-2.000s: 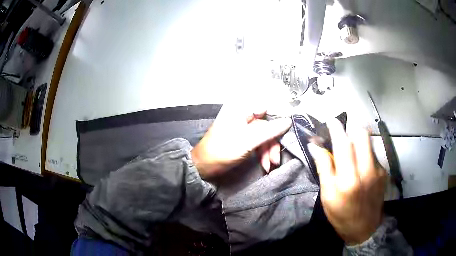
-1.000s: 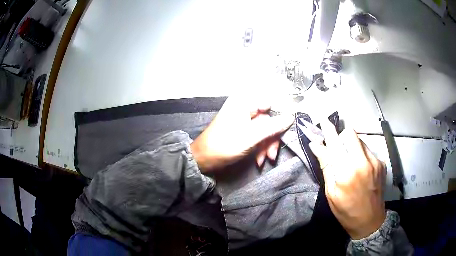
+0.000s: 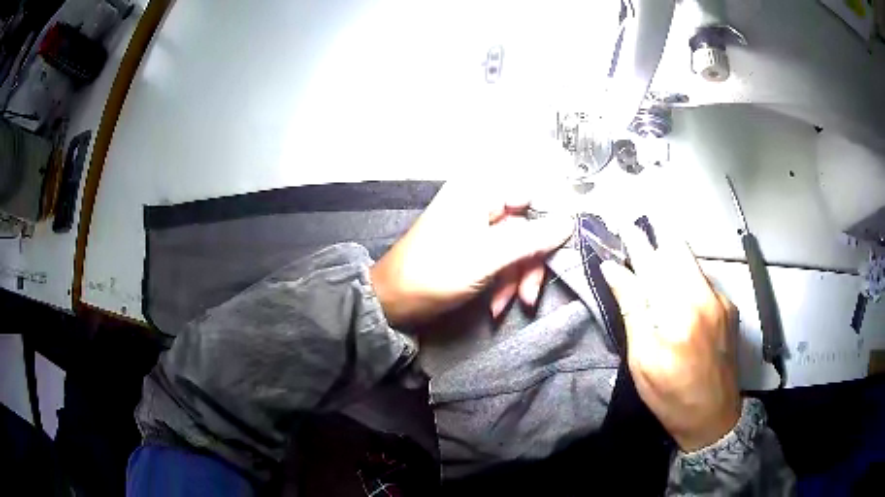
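Observation:
A dark garment panel [image 3: 281, 248] with a black edge lies across the front of the white table and hangs over the lap. My left hand [image 3: 475, 252] holds the cloth near its upper corner, below the presser foot [image 3: 582, 160]. My right hand [image 3: 679, 330] holds small scissors [image 3: 608, 243], whose shiny blades point up-left at the narrow dark band [image 3: 600, 281]; the handles are hidden in my palm. A pale thread crosses the band. Glare washes out both hands' fingertips.
The white sewing machine head [image 3: 776, 58] with a round metal knob [image 3: 711, 60] is at upper right. A grey-handled awl [image 3: 762, 291] lies right of my right hand. A brown edge strip [image 3: 107, 146] runs down the left, with a red-and-black item [image 3: 73, 53] and dark phone-like object [image 3: 72, 182] beyond.
The view has shifted slightly. My right hand and the scissors have moved a little at the band; the blades sit lower and flatter across it. My left hand keeps its hold on the cloth.

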